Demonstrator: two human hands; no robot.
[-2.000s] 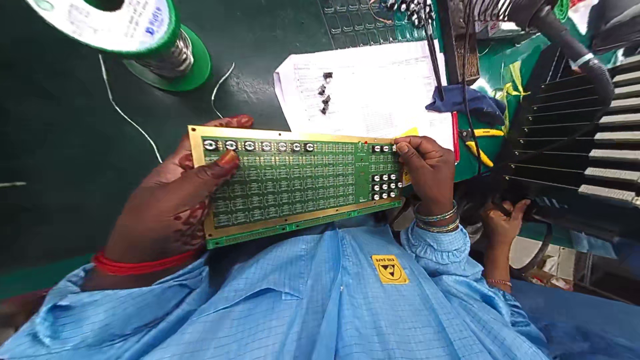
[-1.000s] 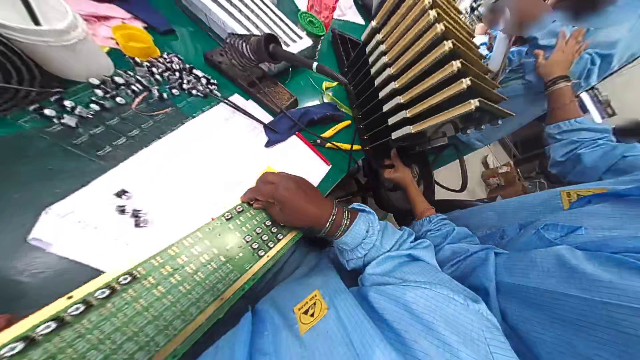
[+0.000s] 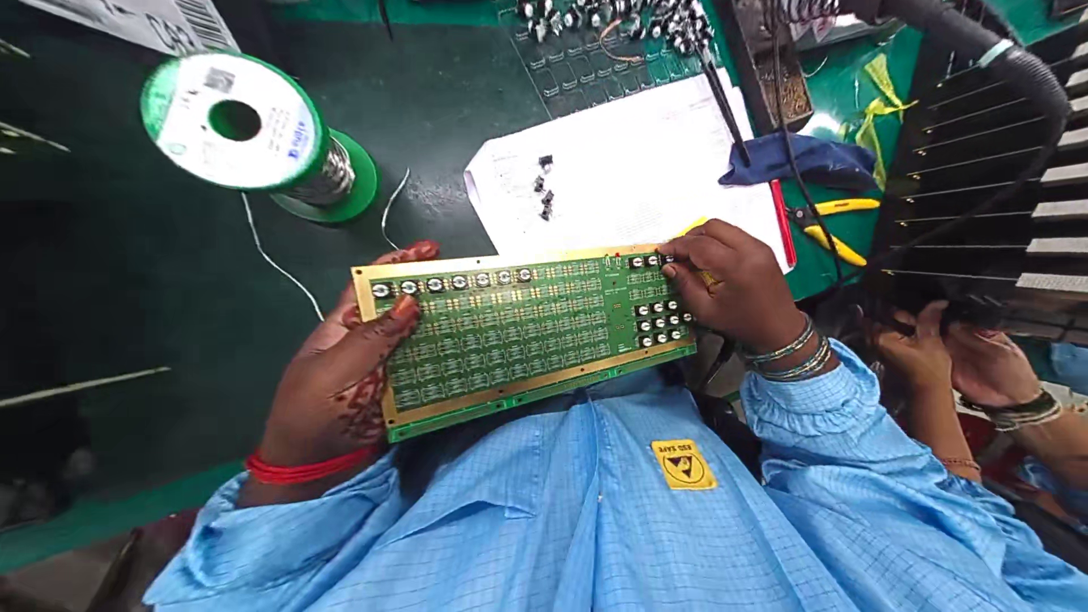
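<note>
A green circuit board (image 3: 510,331) with gold-coloured edges is held up in front of my body, tilted slightly. My left hand (image 3: 340,365) grips its left end, with the thumb on the face near the top row of round black-and-white components (image 3: 459,281). At the upper right corner, my right hand (image 3: 731,280) pinches the board between thumb and fingers, beside a cluster of similar components (image 3: 659,324). Beyond the board, white paper sheets (image 3: 629,170) lie on the green table, with several small black components (image 3: 545,184) on them.
A solder wire spool (image 3: 327,174) stands at the left. Loose components (image 3: 612,21) are heaped at the back. Yellow-handled cutters (image 3: 829,225) and a dark blue cloth (image 3: 799,161) lie right of the papers. Another person's hands (image 3: 960,357) are at the right, below a rack of boards (image 3: 1003,170).
The view swung right and has come back. Both hands keep hold of the board. Another person's second hand now shows near the rack, beside the one seen two seconds ago.
</note>
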